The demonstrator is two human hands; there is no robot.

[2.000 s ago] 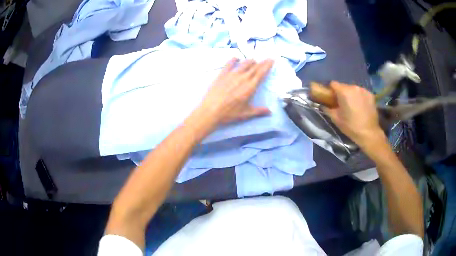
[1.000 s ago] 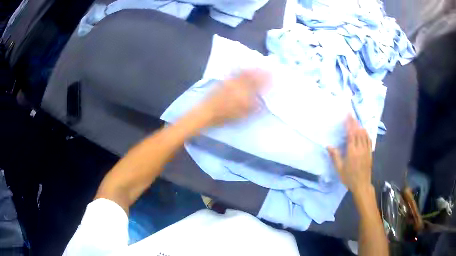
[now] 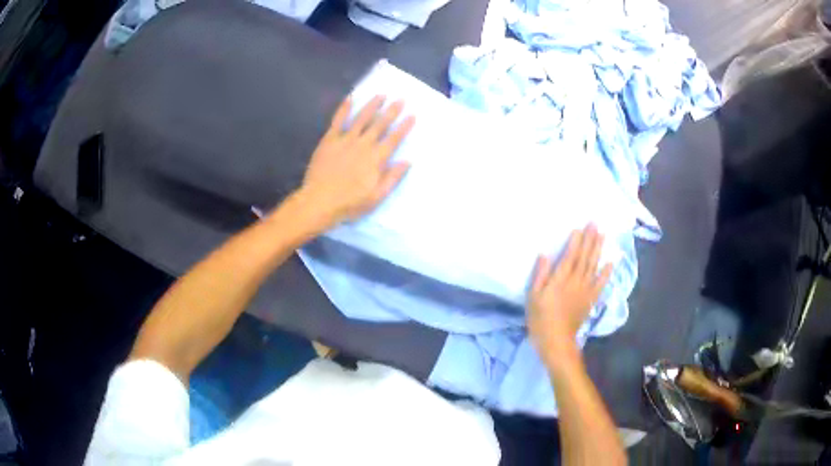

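A pale blue garment (image 3: 465, 191), glaring white under the light, lies spread over the raised buck (image 3: 219, 100). Its lower folds hang over the near edge. My left hand (image 3: 355, 164) lies flat with fingers apart on the garment's left end. My right hand (image 3: 567, 287) lies flat on its right end near the lower edge. Neither hand grips anything that I can see. The steam iron (image 3: 679, 400), with shiny metal body and brown handle, stands beyond the table's right edge, away from my hands.
Crumpled blue garments (image 3: 592, 73) lie at the back right, against the spread piece. Other blue cloth (image 3: 396, 11) lies at the far edge. A black phone (image 3: 90, 173) lies at the table's left. A pale hose or cord (image 3: 802, 309) runs behind the iron.
The iron has left my right hand and stands at the right. The garment's left end now lies flatter. My left hand has moved left on it; both hands now rest flat.
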